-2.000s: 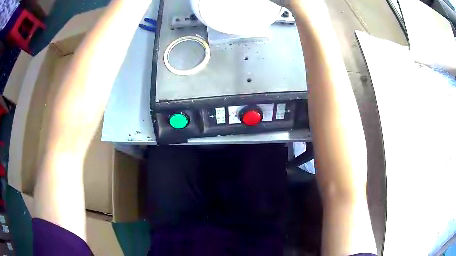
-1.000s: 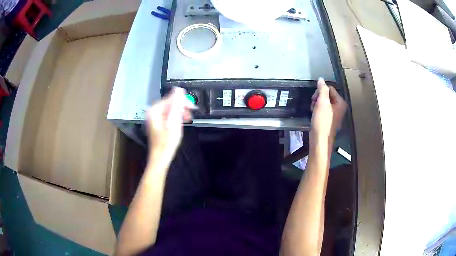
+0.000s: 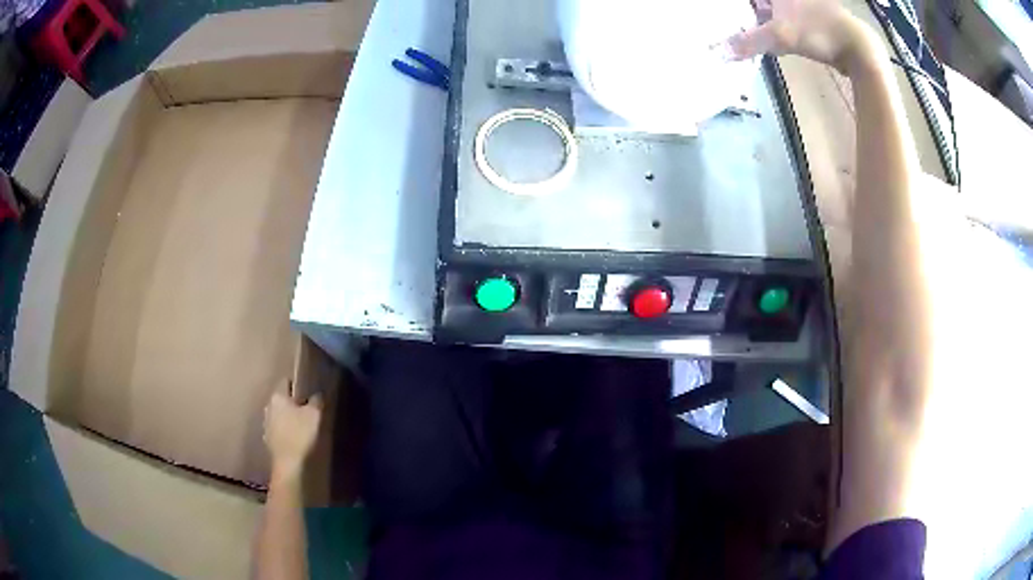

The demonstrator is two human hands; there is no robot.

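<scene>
A glossy white round housing [image 3: 651, 57] sits at the back of the bench press plate [image 3: 612, 204], cut off by the top edge and washed out by glare. My right hand [image 3: 799, 32] is at the right side of the housing, fingers spread, fingertips at its wall. My left hand [image 3: 291, 421] is closed on the near right edge of the open left carton [image 3: 193, 272]. Two green buttons [image 3: 496, 296] and a red button [image 3: 650, 300] show on the black front panel.
A thin yellowish ring [image 3: 526, 152] lies on the plate. Blue-handled pliers [image 3: 421, 68] lie left of the press. A slotted bar [image 3: 532, 75] runs beside the housing. A bright white sheet [image 3: 974, 385] is at the right. A red stool [image 3: 77, 36] stands at the far left.
My left hand has moved from the left green button down to the carton edge. My right hand has moved from the panel's right end up to the housing. The view has shifted.
</scene>
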